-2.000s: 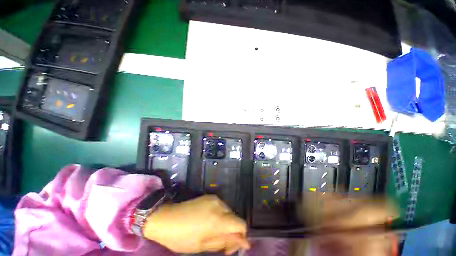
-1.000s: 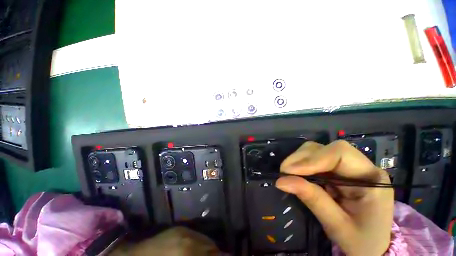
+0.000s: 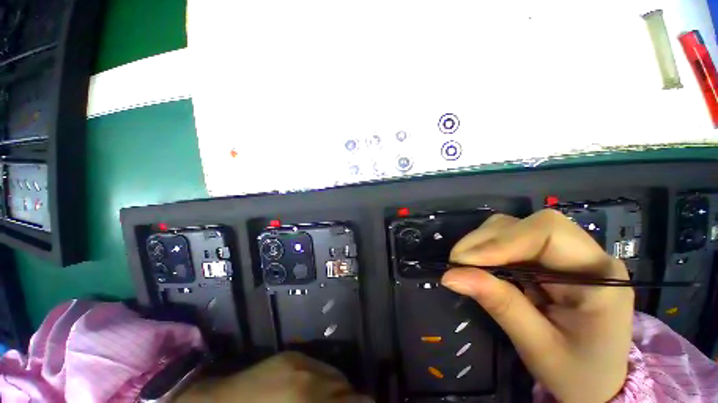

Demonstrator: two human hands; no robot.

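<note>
A black foam tray (image 3: 370, 193) holds a row of partly built smartphones. My right hand (image 3: 543, 299) grips thin black tweezers (image 3: 582, 279) between thumb and fingers, with the tips over the camera module area (image 3: 409, 244) of the middle phone (image 3: 445, 323). The fingers hide part of that phone's top. My left hand (image 3: 268, 382) lies low at the bottom edge, over the lower ends of the phones on the left, partly cut off; its fingers and any hold are hidden. Small dark adhesive rings (image 3: 449, 123) lie in two rows on the white sheet.
Behind the tray lies the white work sheet (image 3: 315, 71), with a pale strip (image 3: 663, 49) and a red marker or tube (image 3: 699, 71) at the right. Another black phone tray (image 3: 75, 142) stands at the left on the green mat (image 3: 149, 157).
Since two seconds ago the view has come closer, and my right hand has gone from a blur at the right to the middle phone. Over the last second both hands have stayed nearly in place.
</note>
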